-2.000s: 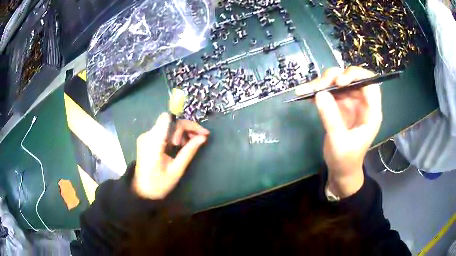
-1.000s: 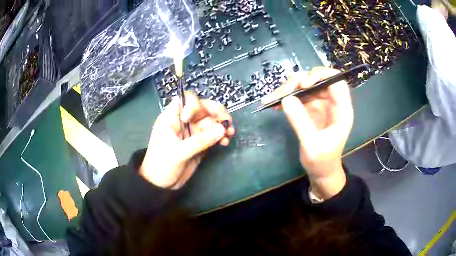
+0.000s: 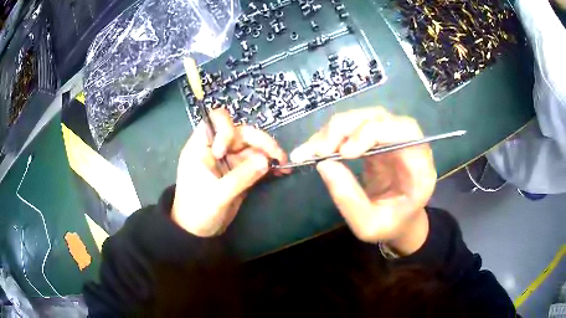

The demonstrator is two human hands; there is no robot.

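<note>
My left hand (image 3: pixel 217 171) holds a small dark sleeve (image 3: pixel 274 163) between thumb and fingertip. A thin dark rod with a yellow end (image 3: pixel 194 79) also lies in this hand, its yellow end pointing up. My right hand (image 3: pixel 378 174) holds slim tweezers (image 3: pixel 422 141) nearly level. Their tip is at the small sleeve; whether it is inside cannot be told. Many small black-silver sleeves lie in a shallow tray (image 3: pixel 380 79) beyond my hands. Tiny pale specks on the bench are mostly hidden by my right hand.
A clear plastic bag of parts (image 3: pixel 133 65) lies left of the tray. Brass-and-black parts (image 3: pixel 462 37) fill a tray at the upper right. Hazard tape (image 3: pixel 102 171), an orange-tan scrap (image 3: pixel 78 250) and a thin white cord (image 3: pixel 42 217) are at left. Pale cloth hangs at the right edge.
My left hand has moved inward and now holds a small sleeve. My right hand has come left and down, bringing the tweezer tip to it. The view has shifted slightly.
</note>
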